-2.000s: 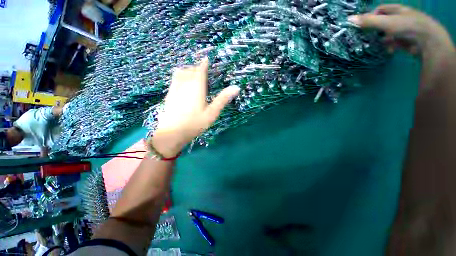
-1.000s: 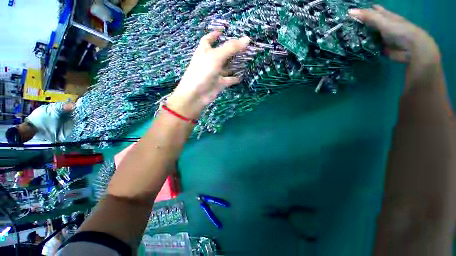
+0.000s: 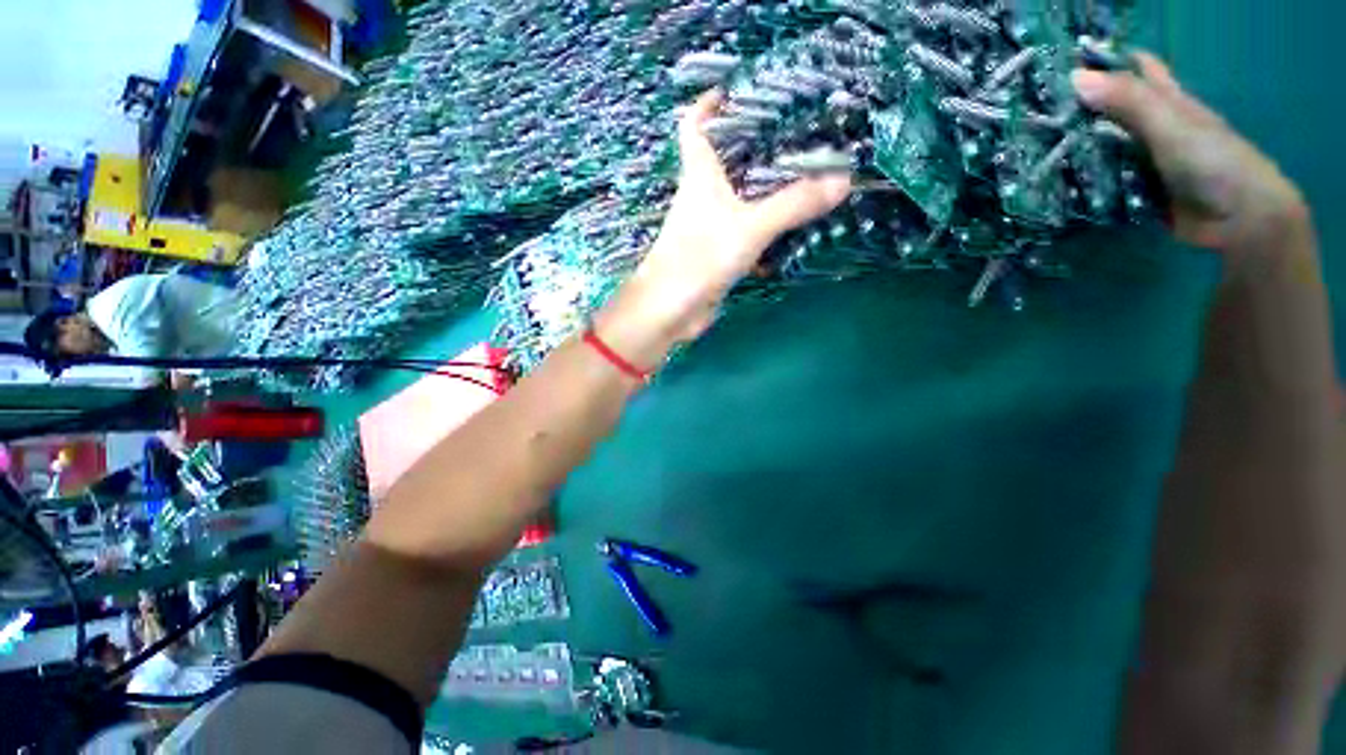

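The large board pile (image 3: 487, 140), green and bristling with silver springs, fills the top of the view. My left hand (image 3: 723, 221) is at its near edge, thumb and index finger spread around a section of springs and boards. My right hand (image 3: 1203, 162) grips the pile's right end, its fingertips against the boards. The section between my hands stands up in a thick bunch. My other fingers are partly hidden by the pile.
Blue-handled cutters (image 3: 644, 584) and dark-handled pliers (image 3: 886, 597) lie on the green mat (image 3: 886, 443). Clear holders (image 3: 509, 674), loose boards (image 3: 623, 690) and a red block (image 3: 428, 428) are at lower left. A standing board stack (image 3: 332, 494) is beyond. A person (image 3: 155, 317) is at left.
My left hand has moved right along the pile and now frames a section of boards. My right hand has stayed at the right end, shifting slightly. The view has shifted a little.
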